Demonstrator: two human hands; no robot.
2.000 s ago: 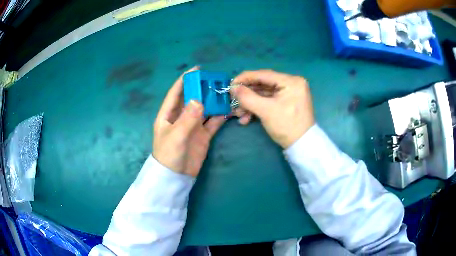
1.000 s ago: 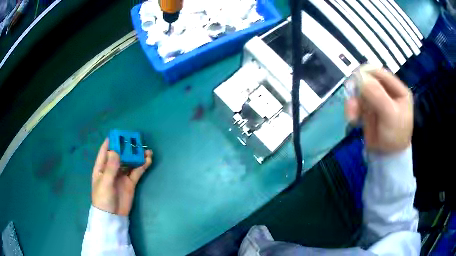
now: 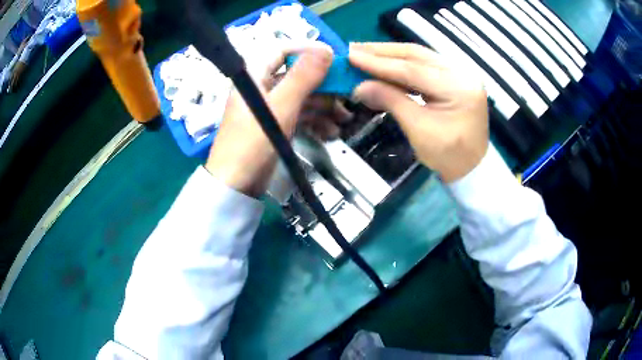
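Note:
A teal block [image 3: 336, 76] is held up between my two hands, above the silver-white boxy item [image 3: 345, 169] on the bench. My left hand [image 3: 271, 116] grips its left side, with the thumb on top. My right hand [image 3: 429, 105] touches its right side with the fingertips. The block is partly covered by my fingers and blurred, and its openings are hidden. I cannot tell whether screws are in it or in my right hand. Small loose screws [image 3: 299, 226] lie at the left edge of the boxy item.
A blue bin [image 3: 184, 143] of white collars [image 3: 186, 91] stands behind my left hand. An orange screwdriver [image 3: 121, 63] hangs at upper left, and its black cord [image 3: 281, 148] crosses the view. Long white strips [image 3: 517, 53] lie in a row at upper right.
The view has shifted. My left hand has brought the teal block over the boxy item, and my right hand has come in from the right to meet it. The screwdriver now shows further left.

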